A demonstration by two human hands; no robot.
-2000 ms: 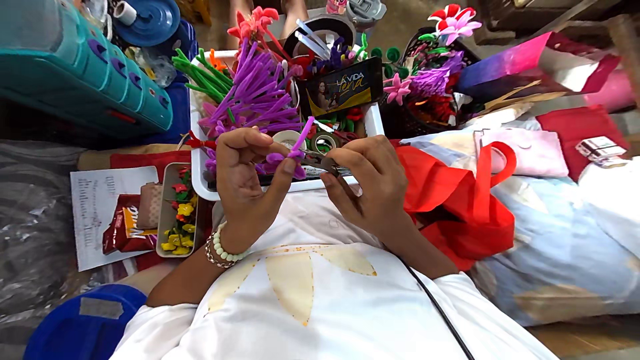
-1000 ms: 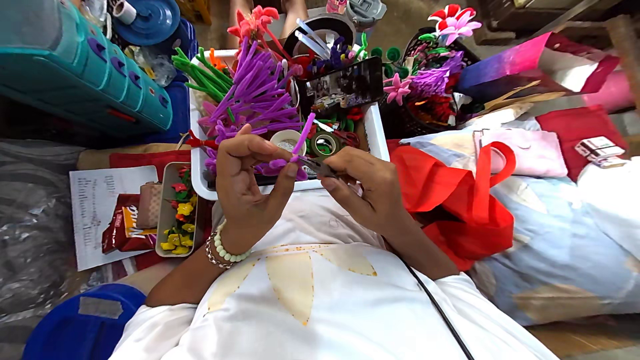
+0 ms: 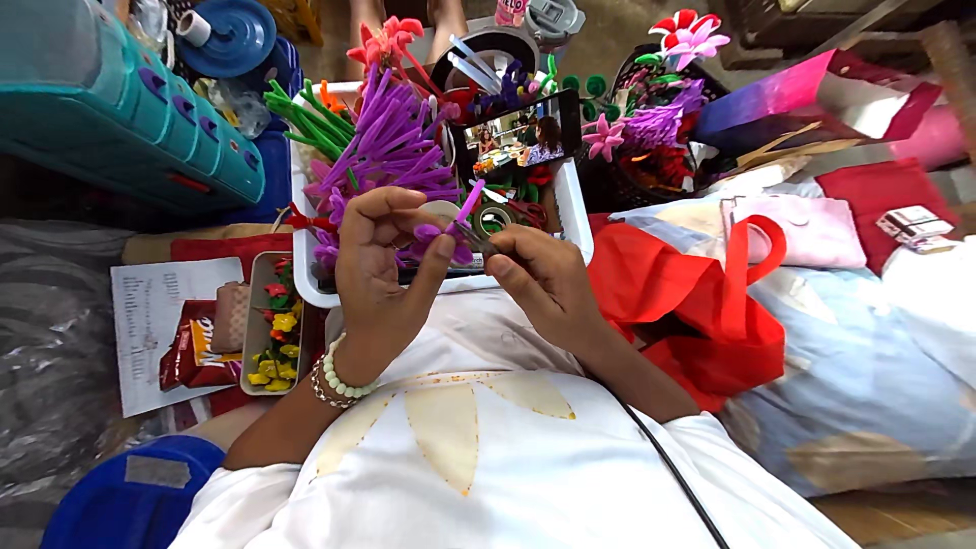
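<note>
Between thumb and fingers, my left hand (image 3: 393, 267) pinches a purple pipe-cleaner flower piece (image 3: 435, 235) with rounded loops and one straight end sticking up. My right hand (image 3: 545, 286) grips a small metal tool, apparently pliers or a cutter (image 3: 479, 242), whose tip touches the piece; its exact kind is partly hidden by my fingers. Just beyond my hands is a white plastic basket (image 3: 576, 210) holding a bunch of purple pipe cleaners (image 3: 396, 145), green pipe cleaners (image 3: 316, 126) and rolls of tape (image 3: 492, 219). A smartphone (image 3: 522, 137) showing a video is propped in it.
On the left are a teal plastic case (image 3: 145, 114), a tray of small yellow and red flowers (image 3: 274, 328), a paper sheet (image 3: 137, 328) and a blue lid (image 3: 137, 496). On the right lie a red fabric bag (image 3: 686, 297), a pink wallet (image 3: 797, 229) and a dark basket of pipe-cleaner flowers (image 3: 656, 130).
The phone's picture has changed from a title card to a video scene. Both hands stay at nearly the same place, with small shifts of the fingers around the purple piece and tool.
</note>
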